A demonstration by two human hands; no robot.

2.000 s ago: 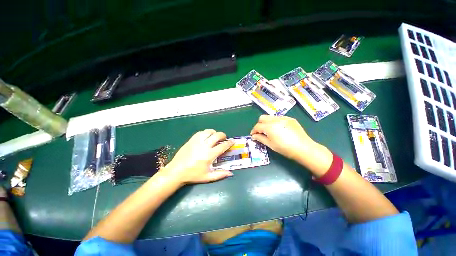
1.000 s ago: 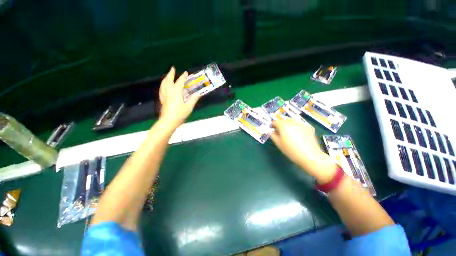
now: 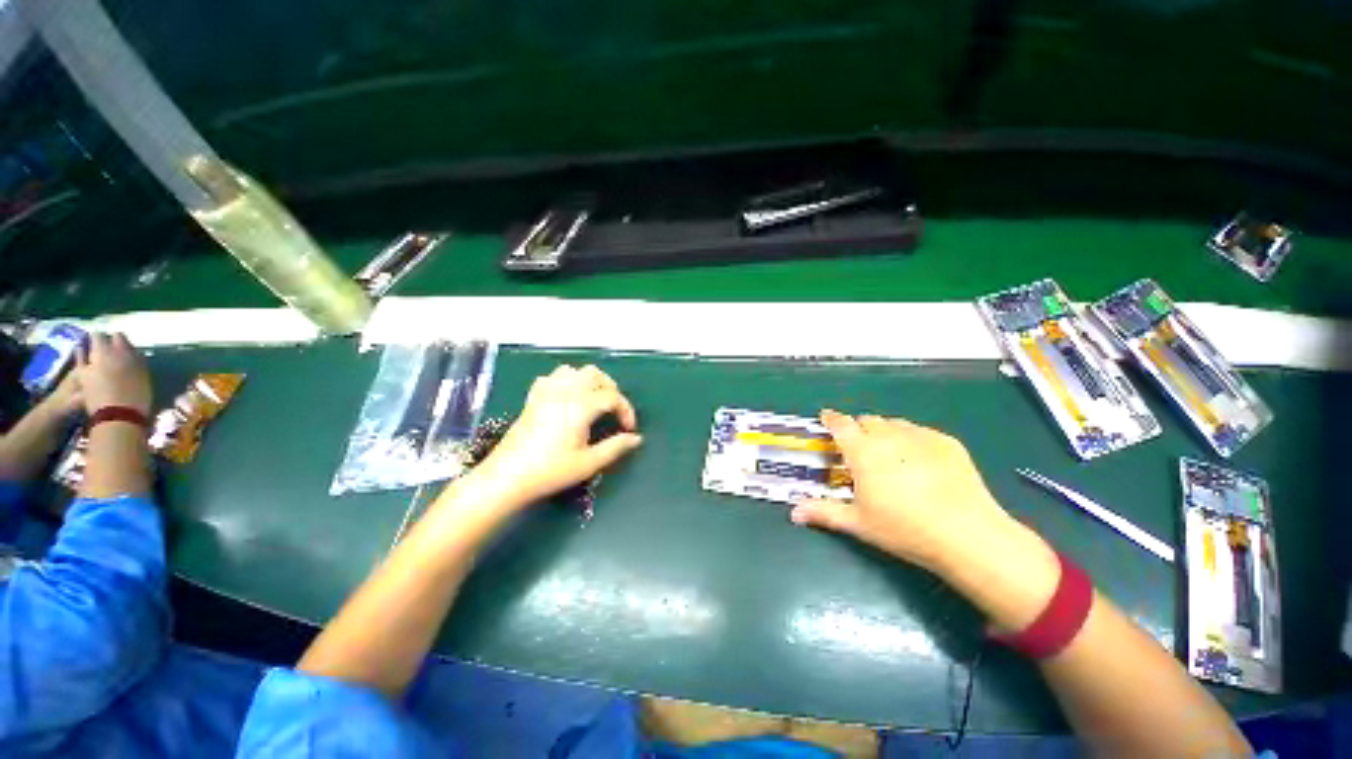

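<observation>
An open phone unit (image 3: 771,454) lies flat on the dark green bench in front of me, orange and black strips inside. My right hand (image 3: 912,482), with a red wrist band, grips its right end between thumb and fingers. My left hand (image 3: 567,430) is over the pile of flex cables (image 3: 581,497) and covers most of it. Its thumb and fingertips are bent towards each other with a gap; whether a thin cable is between them cannot be made out.
A clear bag of flex cables (image 3: 420,415) lies left. Tweezers (image 3: 1097,512) and three phone units (image 3: 1231,578) are at right. Beyond the white strip (image 3: 638,326), a long black tray (image 3: 712,237) carries units on the green conveyor. Another worker's hands (image 3: 111,386) are at far left.
The unit held up in my left hand is now out of that hand; one lies on the black tray. My right hand has brought a unit from the right-hand group to the bench front.
</observation>
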